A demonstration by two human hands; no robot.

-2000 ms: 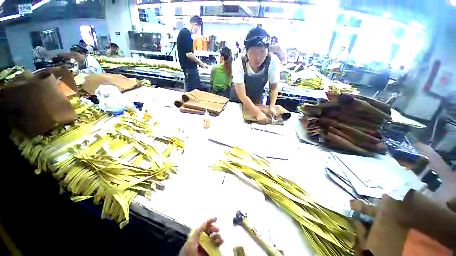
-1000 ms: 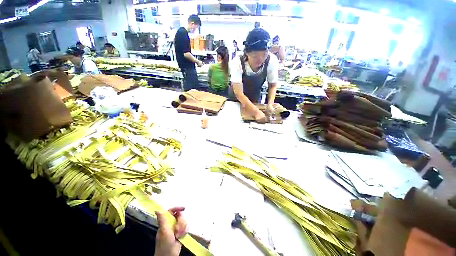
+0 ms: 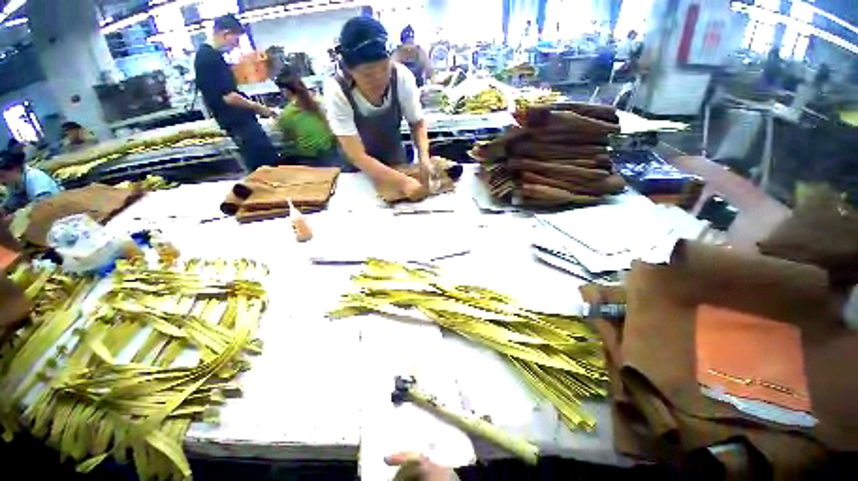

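Note:
One hand, which appears to be my right hand (image 3: 423, 467), shows at the bottom edge, mostly cut off. A fingertip points left, and whether it holds anything cannot be seen. My left hand is out of the picture. A hammer (image 3: 466, 420) lies just above and right of the visible hand, its dark head toward the upper left. A loose bundle of yellow-green straps (image 3: 480, 324) lies beyond the hammer. A larger crossed pile of straps (image 3: 141, 357) lies at left, with ends over the table edge.
Brown panels (image 3: 649, 282) with an orange piece (image 3: 753, 357) lie near right. White sheets (image 3: 611, 235) and stacked brown panels (image 3: 555, 155) are beyond. An orange-tan bottle (image 3: 299, 224) is mid-table. A person (image 3: 381, 103) works opposite. A clear plastic bag (image 3: 80, 241) lies far left.
The view has swung right, so things sit further left. The hand seen holding a strap beside the pile a second ago no longer shows there; part of a hand shows near the hammer.

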